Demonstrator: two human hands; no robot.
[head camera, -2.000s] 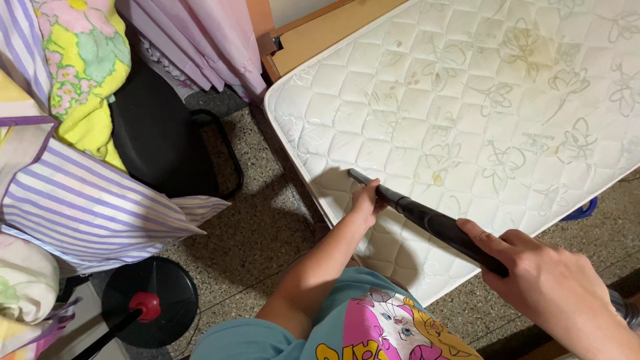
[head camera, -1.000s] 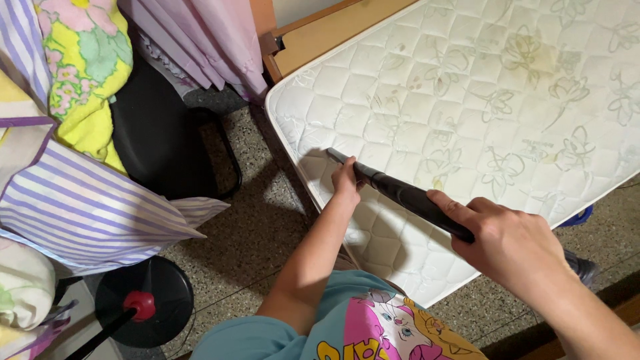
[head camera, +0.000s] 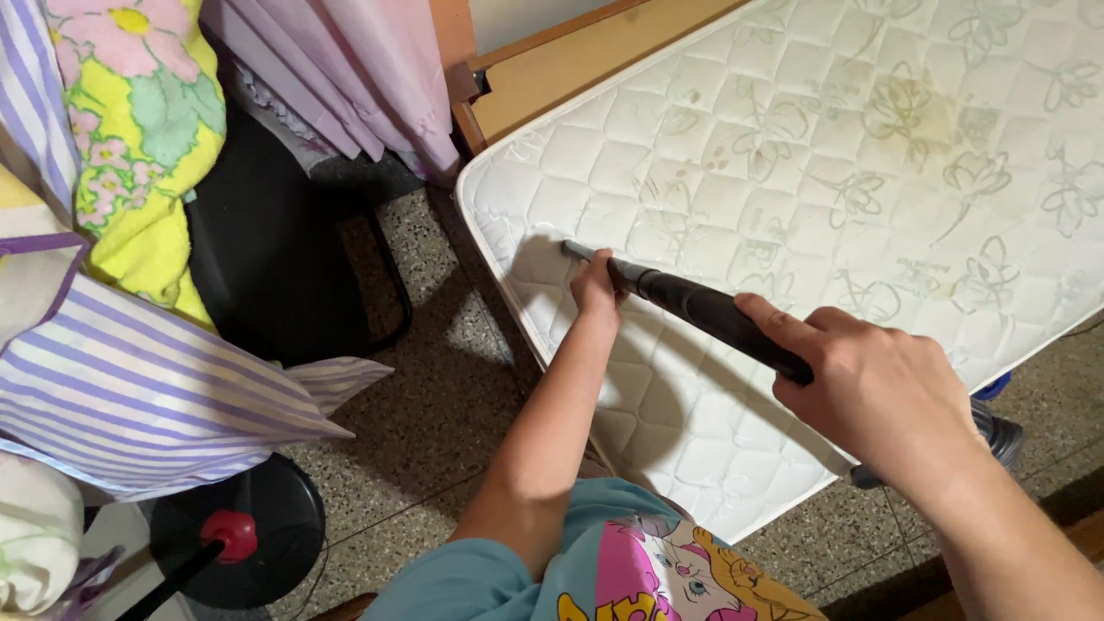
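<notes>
A dark vacuum cleaner wand (head camera: 703, 309), or a similar long tube, slants over the bare quilted mattress (head camera: 690, 164). My left hand (head camera: 597, 285) grips its thinner metal part near the far tip. Around the thick black handle end closes my right hand (head camera: 871, 379), nearer to me and to the right. The tip appears over the mattress near its left corner; whether it touches the fabric I cannot tell. Brownish and yellowish stains mark the upper part of the mattress. Shadows of arms and wand fall across the cover.
A black chair (head camera: 276, 250) stands at the left with a yellow floral towel (head camera: 142, 164) and striped purple-white cloth (head camera: 147, 379) on or beside it. Lower left is a round black base (head camera: 285, 526). A pink curtain (head camera: 362, 78) hangs by the wooden bed frame (head camera: 552, 73); speckled floor lies between.
Both hands and the wand shifted left between the first two frames. Since the second, they have moved slightly back to the right, still holding the wand.
</notes>
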